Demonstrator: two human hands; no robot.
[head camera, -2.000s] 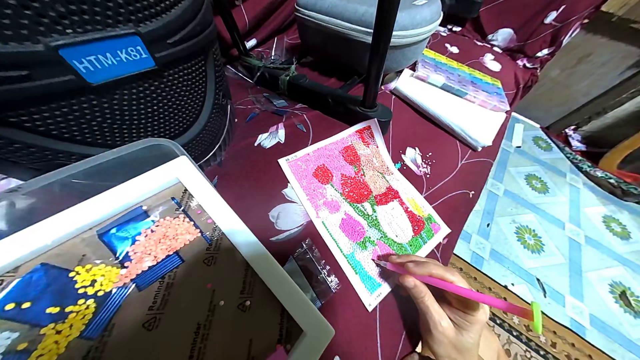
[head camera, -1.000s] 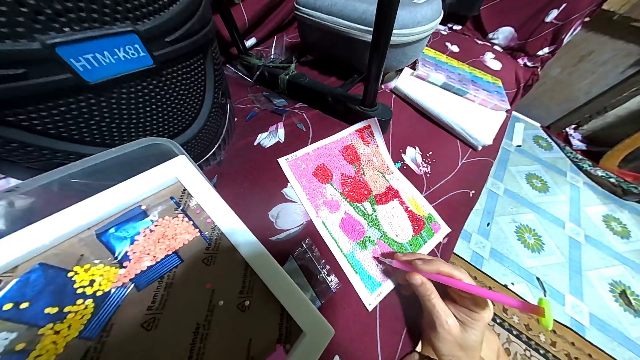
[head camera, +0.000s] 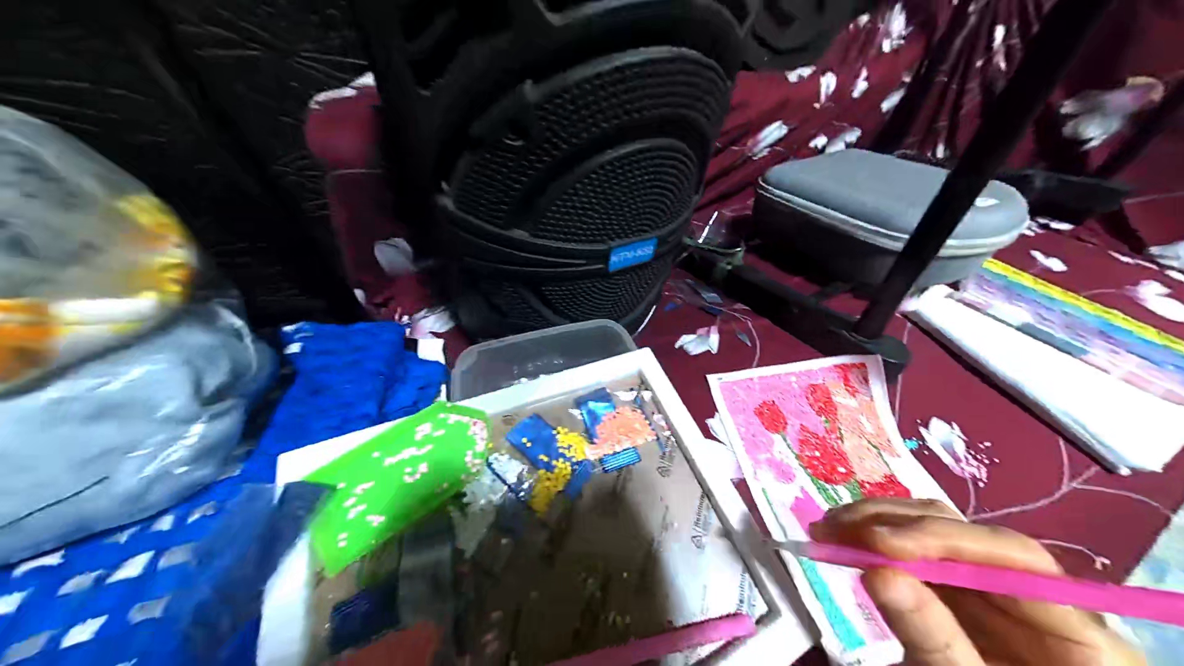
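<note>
My right hand (head camera: 962, 583) holds a pink pen-like applicator (head camera: 980, 573), its tip pointing left over the edge between the picture and the tray. Under and beyond the fingers lies a tulip picture (head camera: 832, 435) covered in small beads of red, pink, green and peach. To its left is a white-rimmed tray (head camera: 689, 416) with a brown base. On it are peach beads (head camera: 622, 428), yellow beads (head camera: 555, 476), whitish beads (head camera: 486, 490), blue packets (head camera: 532, 439) and a bright green sheet (head camera: 398, 476). A second pink stick (head camera: 666, 640) lies at the tray's near edge. My left hand is out of view.
A black speaker (head camera: 592, 176) stands behind the tray, near a clear plastic container (head camera: 546, 356). A grey zip case (head camera: 893, 203), a black stand leg (head camera: 971, 176) and a white roll (head camera: 1045, 379) are at the right. A grey bag (head camera: 120, 416) rests on blue cloth at the left.
The view has swung left, bringing in the green sheet and the grey bag. The applicator tip has left the picture's surface and moved to its left edge, beside the tray.
</note>
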